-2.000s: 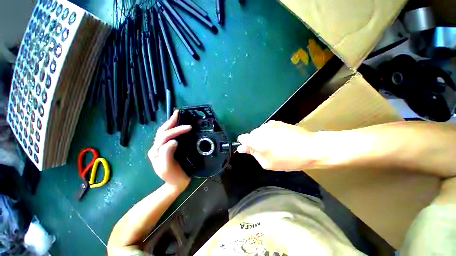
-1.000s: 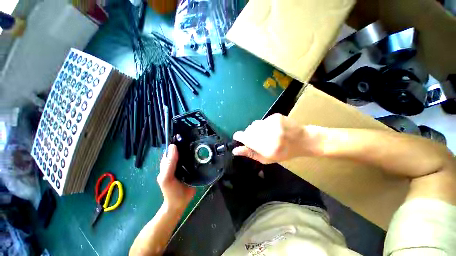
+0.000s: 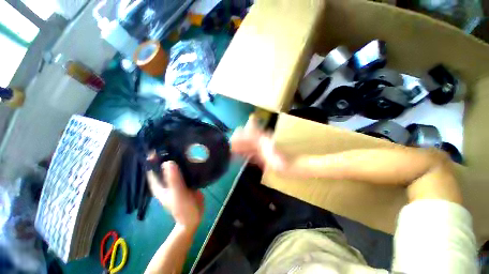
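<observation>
A black round housing (image 3: pixel 212 160) with a pale central ring is held up over the bench edge, blurred by motion. My left hand (image 3: pixel 179 195) grips it from its lower left side, thumb on its face. My right hand (image 3: pixel 256 144) is just right of the housing, blurred; whether it touches the housing or holds anything cannot be told. Black rods (image 3: pixel 135 187) lie fanned on the green bench, partly hidden behind the housing and my left hand.
An open carton (image 3: pixel 343 142) at the right holds several black and silver units (image 3: pixel 380 101). Stacked sheets (image 3: pixel 75 187) stand at the left, red and yellow scissors (image 3: pixel 118 254) below them. A tape roll (image 3: pixel 150 58) and clear plastic bag (image 3: pixel 189 69) lie at the back.
The view has swung right and up, showing more of the carton. The housing is raised and turned in my left hand. My right hand has shifted at its right side.
</observation>
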